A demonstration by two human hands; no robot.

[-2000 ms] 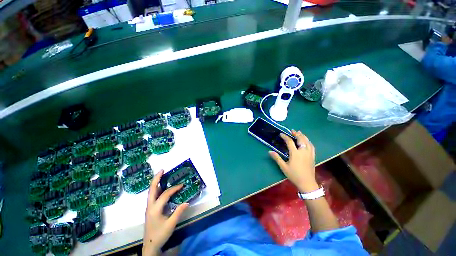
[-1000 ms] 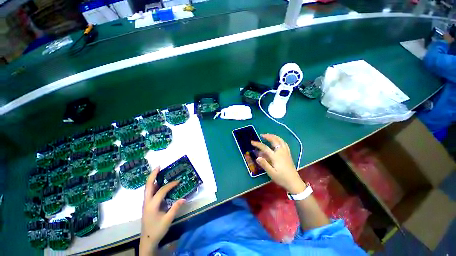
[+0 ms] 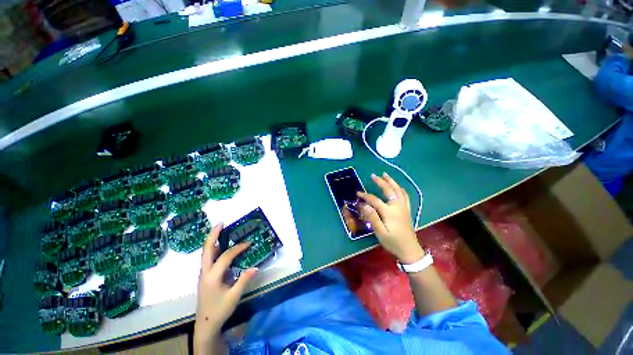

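Observation:
A black housing with a green circuit board in it (image 3: pixel 255 238) lies tilted on the white sheet (image 3: pixel 267 187) near the bench edge. My left hand (image 3: pixel 223 277) holds its left side, with fingers over the board. A smartphone (image 3: pixel 345 194) lies on the green bench, its screen mostly dark with some lit marks. My right hand (image 3: pixel 392 216) is over the phone's right side, fingers spread, a fingertip at the screen; it does not grip the phone. Many green circuit boards (image 3: pixel 146 208) lie in rows on the sheet's left part.
Behind the phone are a white handheld item (image 3: pixel 330 148), a boarded housing (image 3: pixel 290 139) and a white fan (image 3: pixel 397 125) with its cable. A clear plastic bag (image 3: pixel 496 125) lies right. Cartons (image 3: pixel 583 229) and pink bags (image 3: pixel 389 291) are below the edge. A person's blue sleeve (image 3: pixel 614 83) shows far right.
The phone has moved left from two seconds ago and turned more upright, its screen now showing marks. My right hand has moved left with it. My left hand stays on the housing.

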